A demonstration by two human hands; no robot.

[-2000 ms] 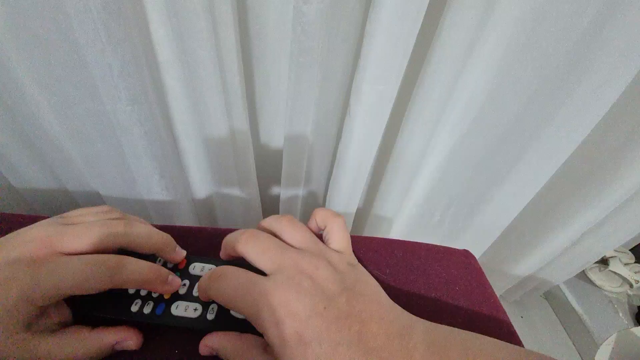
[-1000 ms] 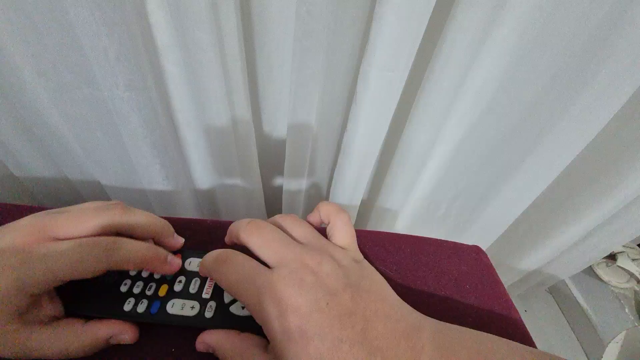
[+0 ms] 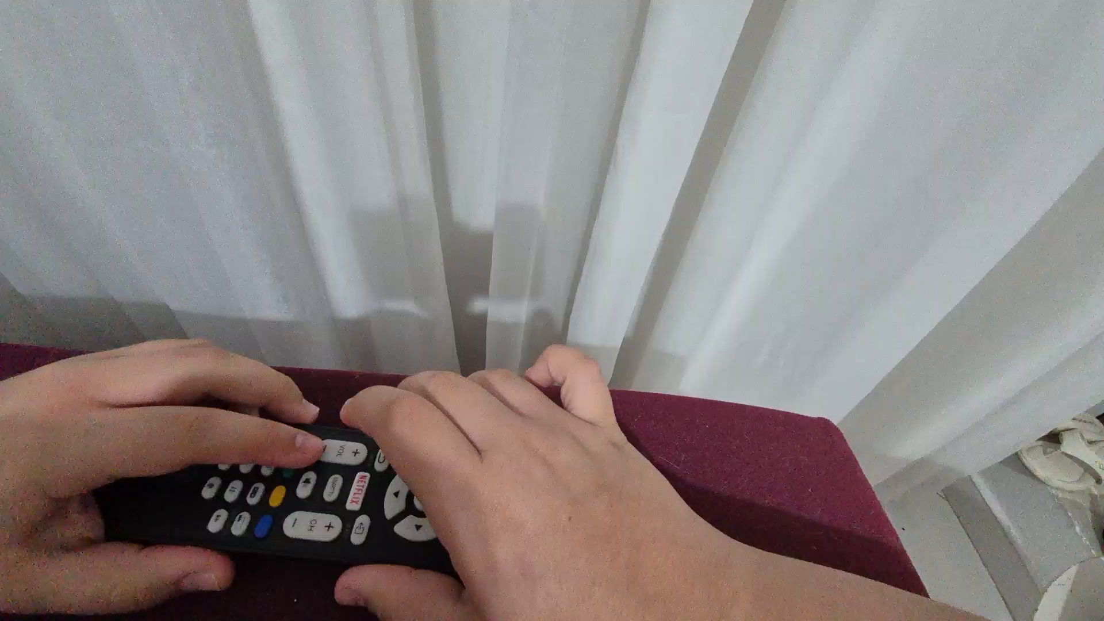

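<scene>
A black remote control [image 3: 293, 543] with white, yellow and blue buttons lies crosswise on a maroon fabric surface [image 3: 742, 431]. My left hand [image 3: 129, 448] grips its left end, the thumb at the near edge and the index fingertip on the buttons near the volume key. Over the right end is my right hand [image 3: 517, 492], its thumb along the near edge and its fingers curled over the far side; it covers that end of the remote. The little finger of my right hand is bent up, off the remote.
White sheer curtains [image 3: 535, 172] hang in folds right behind the maroon surface. At the lower right, beyond the surface's end, are a light floor [image 3: 949, 552] and some pale objects [image 3: 1065, 457] that I cannot make out.
The left index fingertip has shifted over the remote's buttons, toward the volume key. My right index finger has lifted off the buttons toward the far edge. Both hands stay on the remote.
</scene>
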